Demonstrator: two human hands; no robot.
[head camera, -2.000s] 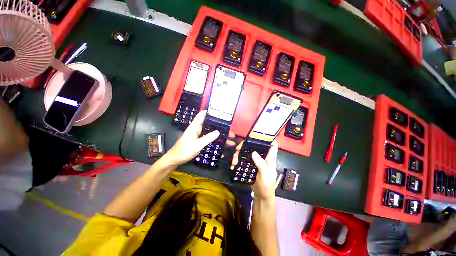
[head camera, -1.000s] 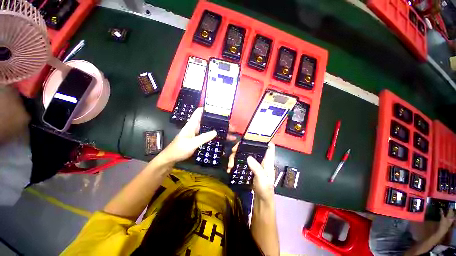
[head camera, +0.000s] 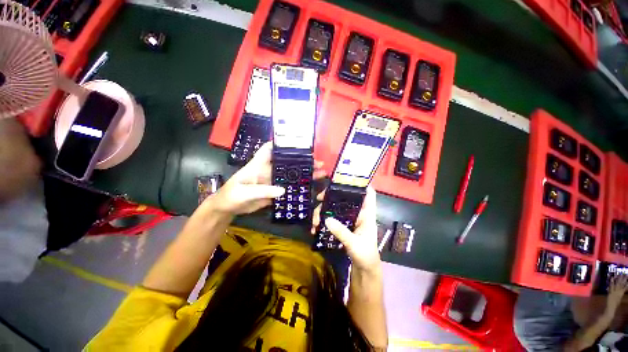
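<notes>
My left hand holds an open flip phone, upright in view, its screen lit white with a blue block, its thumb at the keypad's left edge. My right hand holds a second open flip phone, tilted to the right, screen also lit with a blue block, its thumb on the upper keypad. Behind them lies the red-orange phone tray. Its back row holds several closed flip phones. A closed phone is at front right, and an open lit phone at front left, partly hidden by the left-hand phone.
A pink fan and a smartphone on its base stand at left. Small dark parts lie beside the tray. A red pen and a red-and-white pen lie at right, near another filled tray. A red stool is below.
My left thumb has moved from the upper keypad to its left edge. My right thumb has shifted left on the keypad. The view has shifted slightly, and both phones remain held.
</notes>
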